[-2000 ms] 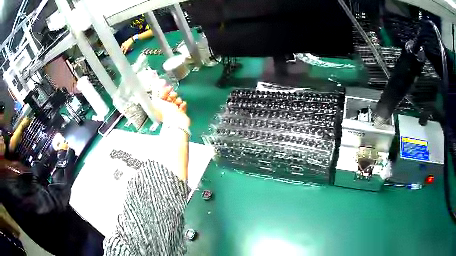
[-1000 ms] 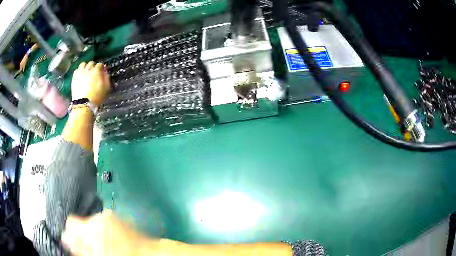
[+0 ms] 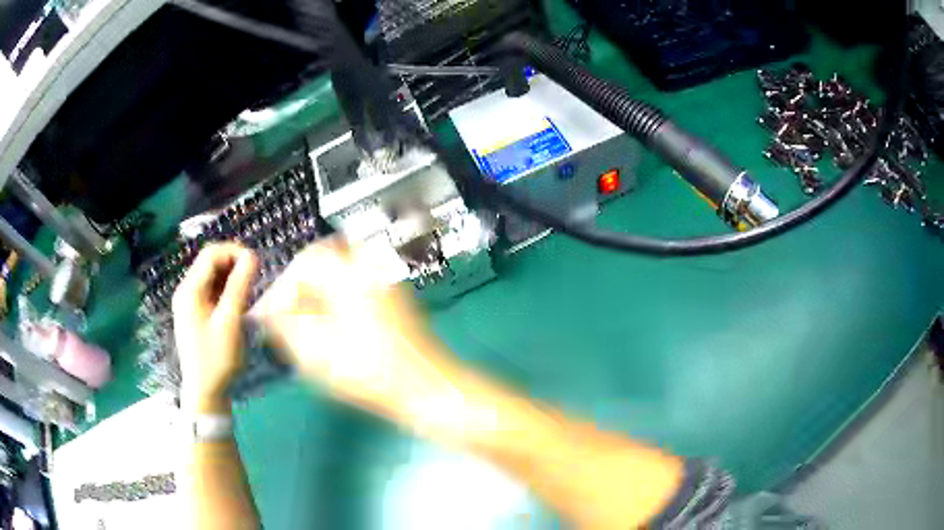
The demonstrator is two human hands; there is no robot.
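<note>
My left hand (image 3: 215, 311) is over the front left part of the stack of clear component trays (image 3: 274, 212), which holds rows of small dark parts. My right hand (image 3: 326, 311) is close beside it, blurred, over the right side of the same trays. The fingertips of both hands are near each other. Whether either hand holds a part cannot be told. The hands hide much of the trays. The metal benchtop unit (image 3: 347, 212) stands just right of the trays.
A grey controller box (image 3: 580, 155) with a red switch stands behind right. A black handheld tool with silver tip (image 3: 750, 197) and a curving black cable (image 3: 662, 245) lie right. Loose small parts are heaped (image 3: 828, 124) far right. A white sheet (image 3: 119, 471) and pink bottle (image 3: 81, 357) are left.
The view has turned to the right. My right hand has moved from the front edge up to the trays beside my left hand. My left hand has come from the trays' far left edge over their front.
</note>
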